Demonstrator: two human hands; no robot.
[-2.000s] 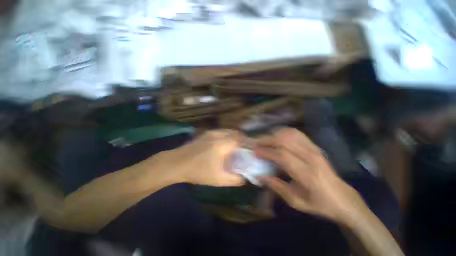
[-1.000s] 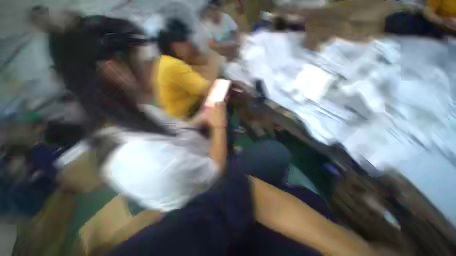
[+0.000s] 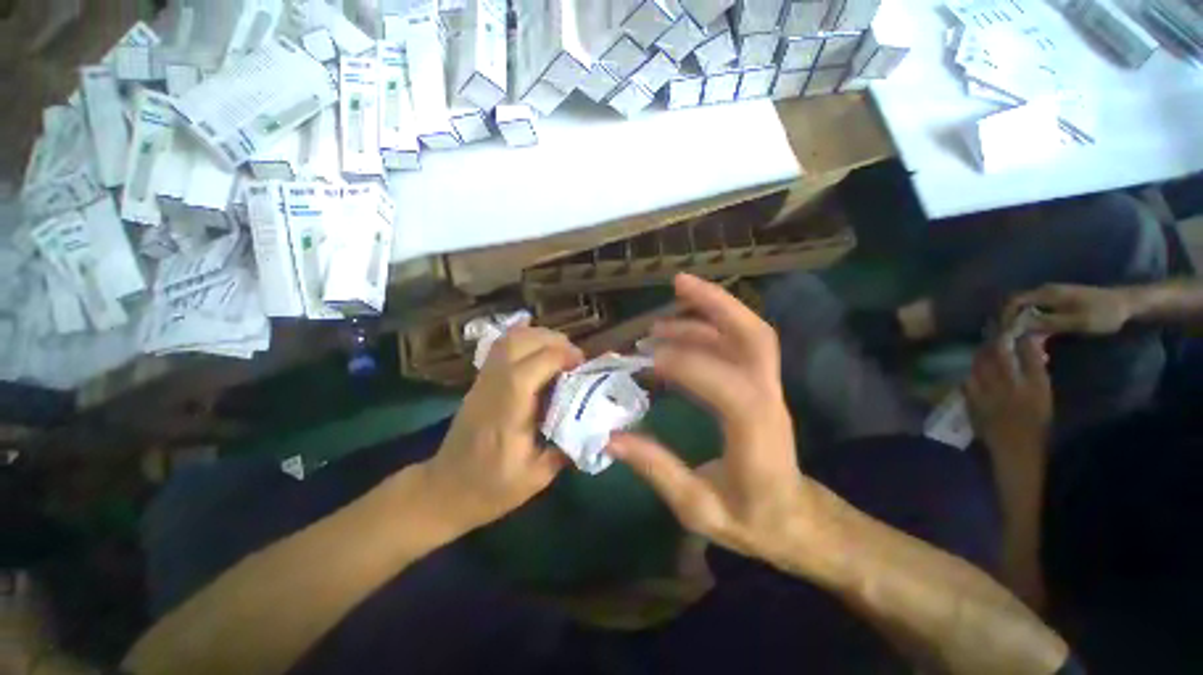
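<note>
My left hand (image 3: 495, 429) is closed around a crumpled white printed leaflet (image 3: 596, 411), held over my lap. Part of the leaflet sticks out above the left hand's fingers. My right hand (image 3: 726, 422) is at the leaflet's right side, fingers spread and slightly blurred. Its thumb is at the leaflet's lower edge; whether it grips the paper is unclear. Anything inside the leaflet is hidden.
White cartons (image 3: 350, 251) are heaped at the table's left, with more in rows (image 3: 778, 53) at its far side. A brown divider tray (image 3: 686, 257) lies under the table edge. Another person's hands (image 3: 1016, 369) hold something white at the right.
The view has swung back from seated people at the left to the table and my lap. Both hands are visible again; the leaflet looks more spread than two seconds ago.
</note>
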